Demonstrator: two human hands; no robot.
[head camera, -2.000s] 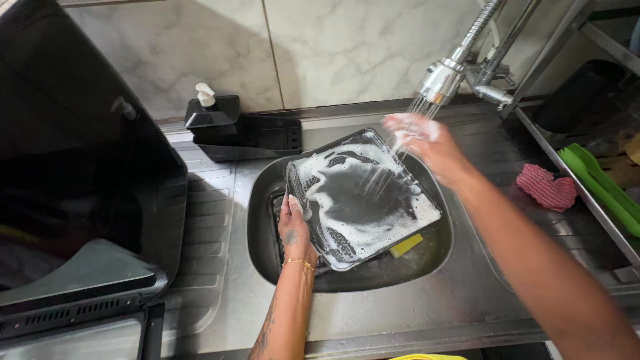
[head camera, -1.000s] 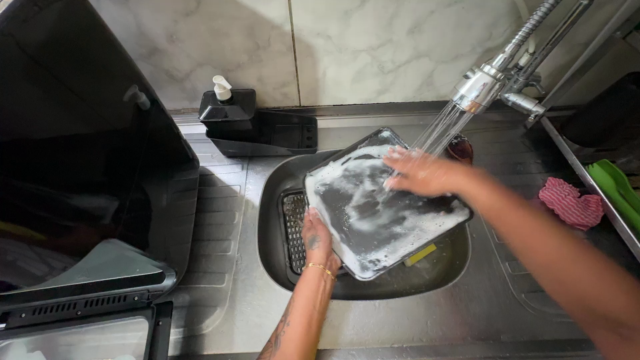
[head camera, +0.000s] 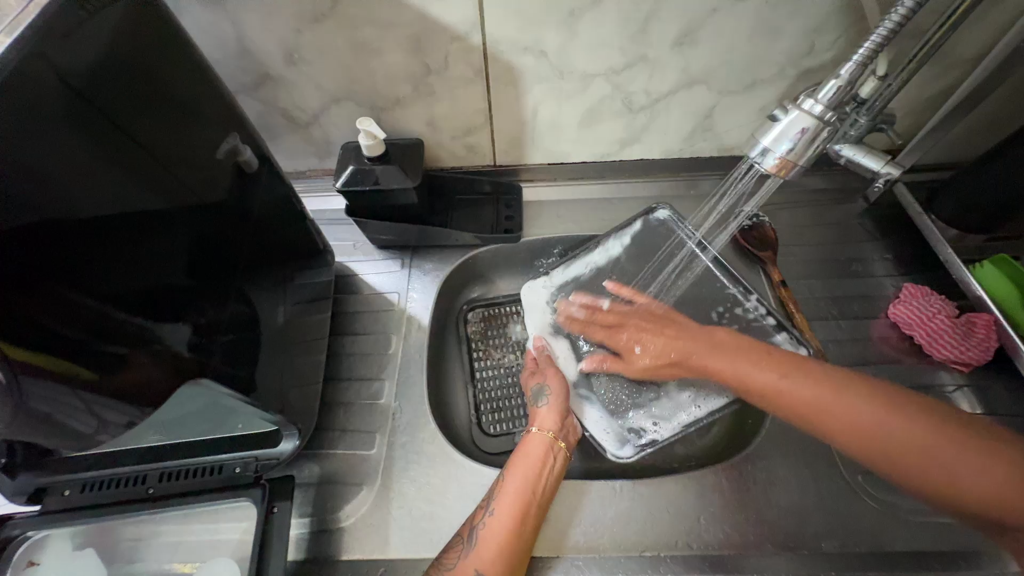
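Note:
My left hand (head camera: 548, 388) grips the lower left edge of a dark rectangular baking tray (head camera: 640, 240), tilted over the sink basin (head camera: 452, 360). White suds lie along the tray's left and lower parts. My right hand (head camera: 632, 332) rests on the soapy face with its fingers spread. Water streams from the chrome spray faucet head (head camera: 792, 136) onto the tray. Beneath, in the basin's left side, lies a black perforated tray (head camera: 496, 368) with wet slots.
Behind the basin stands a black soap dispenser with caddy (head camera: 380, 168). A wooden spoon (head camera: 772, 260) lies right of the tray, and a pink striped cloth (head camera: 944, 328) is farther right. A large glossy black appliance (head camera: 160, 200) fills the left. A metal rack (head camera: 952, 264) borders the right.
My right hand has moved down and left across the tray, from near the water stream. Suds have thinned on the tray's upper right part, and more of the wooden spoon shows.

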